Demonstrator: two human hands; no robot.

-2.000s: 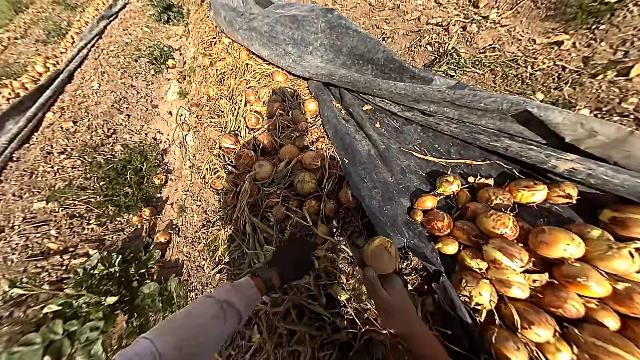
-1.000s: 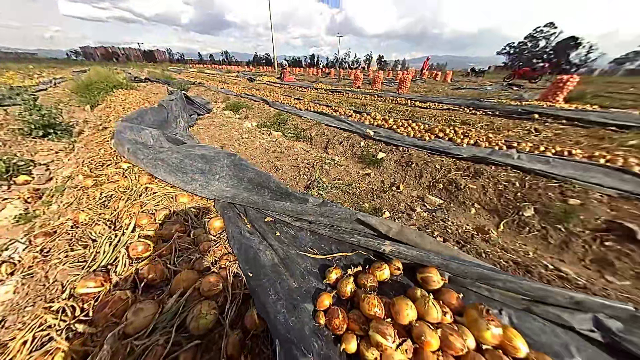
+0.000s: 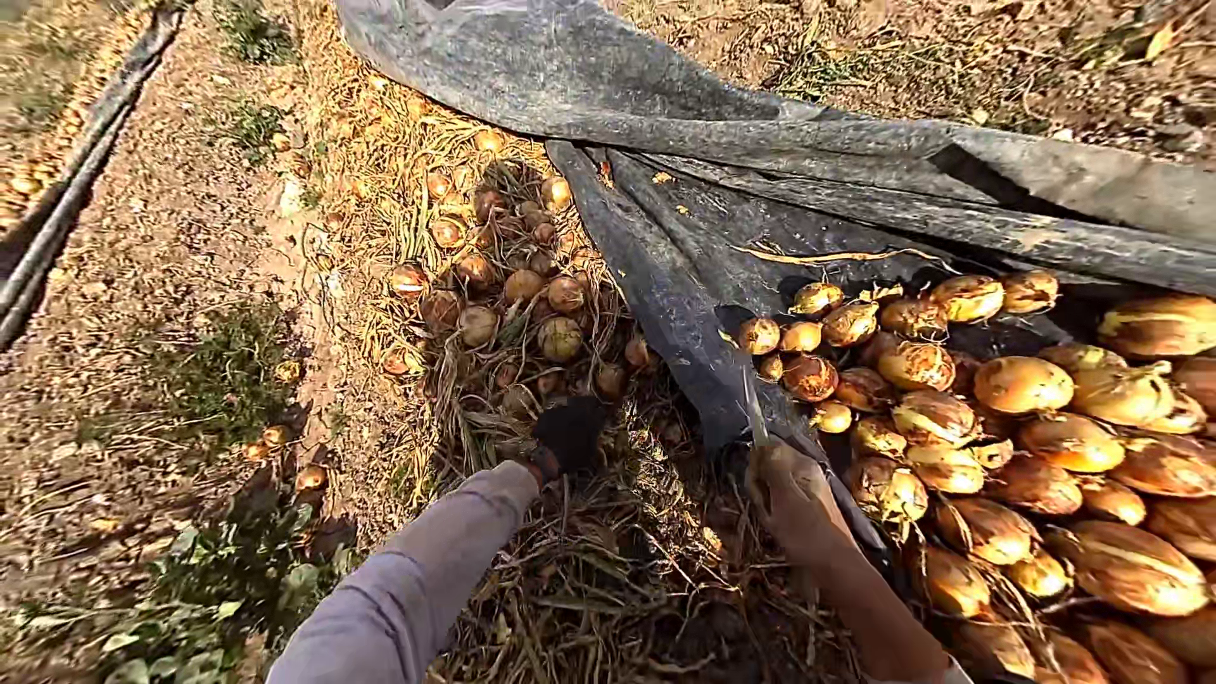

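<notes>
My left hand [image 3: 572, 435], in a dark glove below a pale sleeve, reaches down into dry onion tops beside several unsorted onions [image 3: 560, 339]; its fingers are lost in shadow, so any hold is hidden. Bare and near the sheet's edge, my right hand [image 3: 787, 472] is closed around a thin-bladed tool, probably a knife [image 3: 755, 404], its blade pointing up and away. A pile of trimmed onions [image 3: 1024, 385] lies on the dark sheet [image 3: 679, 313] to the right of that hand.
Across the far side, the sheet bunches into a long grey fold [image 3: 608, 95]. Dry leaves and stalks [image 3: 589, 608] cover the ground between my arms. Green weeds [image 3: 228, 380] grow on bare soil at left, where another rolled dark sheet [image 3: 76, 161] runs along.
The view rose to the horizon one second ago and is down again. Two seconds ago my right hand held an onion; now none shows there and the blade is visible.
</notes>
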